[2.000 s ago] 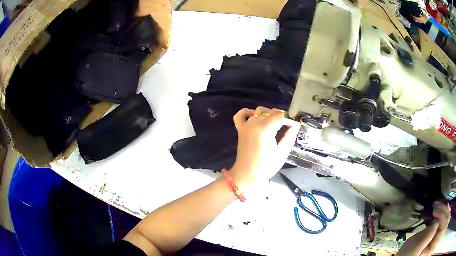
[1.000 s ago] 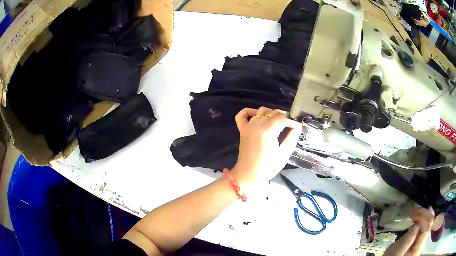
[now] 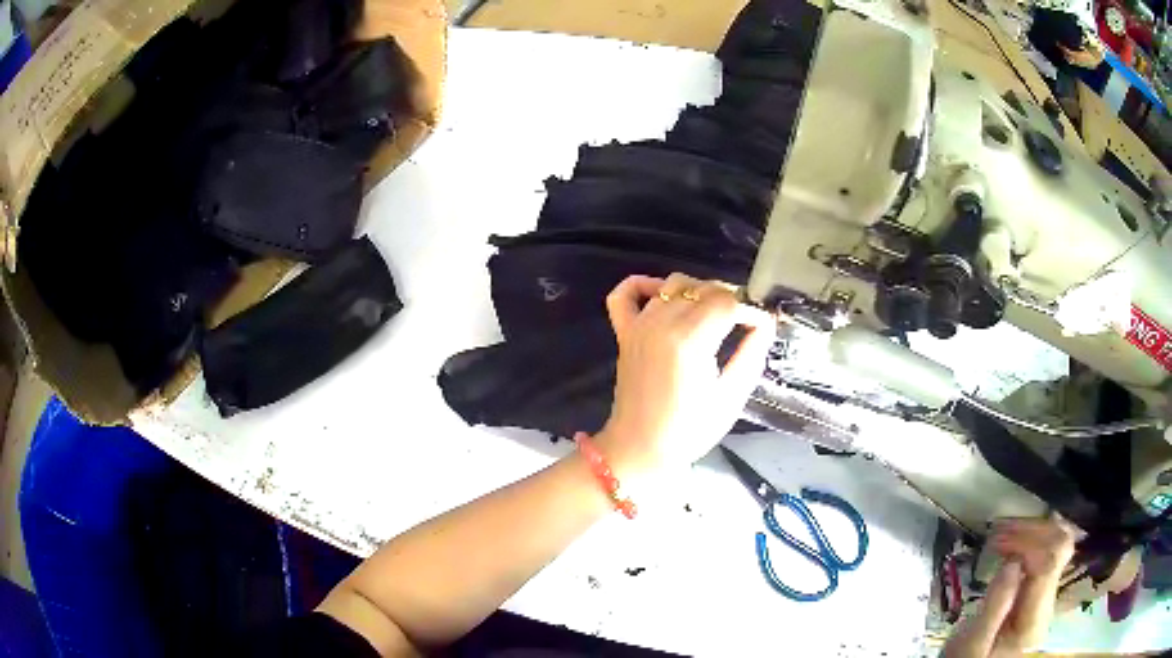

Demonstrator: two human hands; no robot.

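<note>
My left hand (image 3: 681,366) is at the needle area (image 3: 803,311) of the cream-grey sewing machine (image 3: 855,122), its thumb and fingers pinched on black fabric at the presser foot. The fingertips partly hide the fabric edge. The overlapping row of black pieces (image 3: 604,276) spreads left of and behind this hand on the white table top. My right hand (image 3: 1032,559) is at the lower right, below the machine arm, beside a black strip (image 3: 1028,463). Its fingers are close together, and whether they hold anything is unclear.
A cardboard box (image 3: 431,77) full of black pieces stands at the left. One black piece (image 3: 302,328) lies against its front edge. Blue-handled scissors (image 3: 803,533) lie open on the white table (image 3: 514,540). Blue material (image 3: 64,501) is below left. Part of a person (image 3: 1067,32) shows top right.
My right hand has moved left, from the far right edge towards the table's corner. My left hand and the fabric at the needle have hardly moved.
</note>
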